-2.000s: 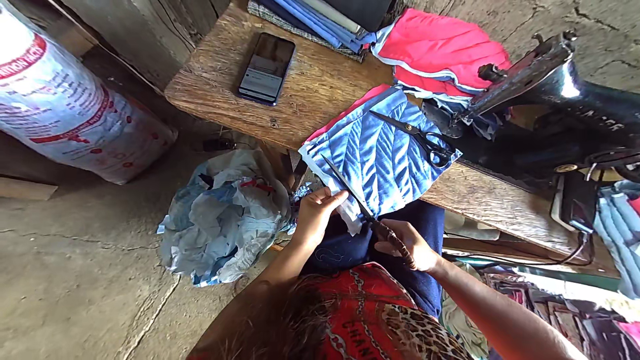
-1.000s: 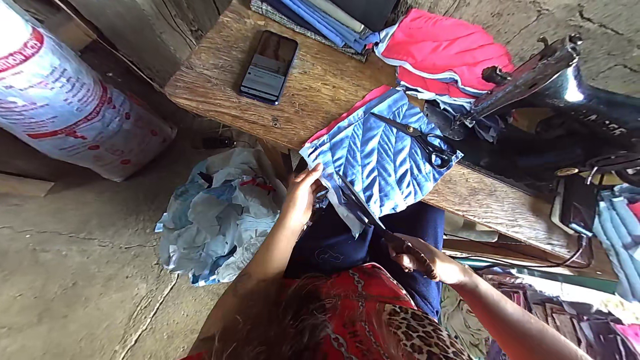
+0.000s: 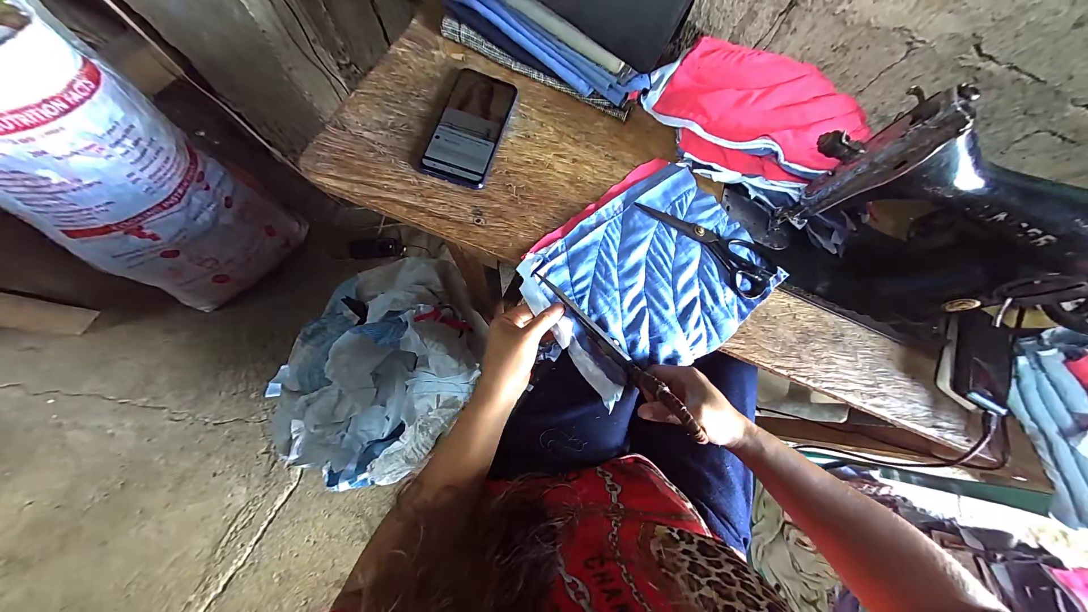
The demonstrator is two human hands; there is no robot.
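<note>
A quilted blue fabric piece with a red edge [image 3: 629, 263] lies over the front edge of the wooden table. My left hand [image 3: 514, 344] pinches the pale strip along its lower left edge. My right hand [image 3: 697, 404] grips the wrapped handles of large fabric scissors [image 3: 595, 333], whose blades lie along that edge and point up-left. A partly severed pale strip [image 3: 595, 370] hangs beside the blades over my lap. A second pair of black-handled scissors [image 3: 710, 242] rests on top of the blue piece, touched by neither hand.
A black sewing machine [image 3: 926, 221] stands at right, with red quilted pieces [image 3: 756, 106] behind it. A smartphone [image 3: 469, 127] and folded cloths [image 3: 544, 51] lie on the wooden table [image 3: 382, 153]. A bag of fabric scraps [image 3: 382, 365] and a printed sack [image 3: 127, 170] stand at left.
The scissors in my right hand have moved up-left along the fabric edge since one second ago. The pale strip hangs farther away from the blue piece than two seconds ago.
</note>
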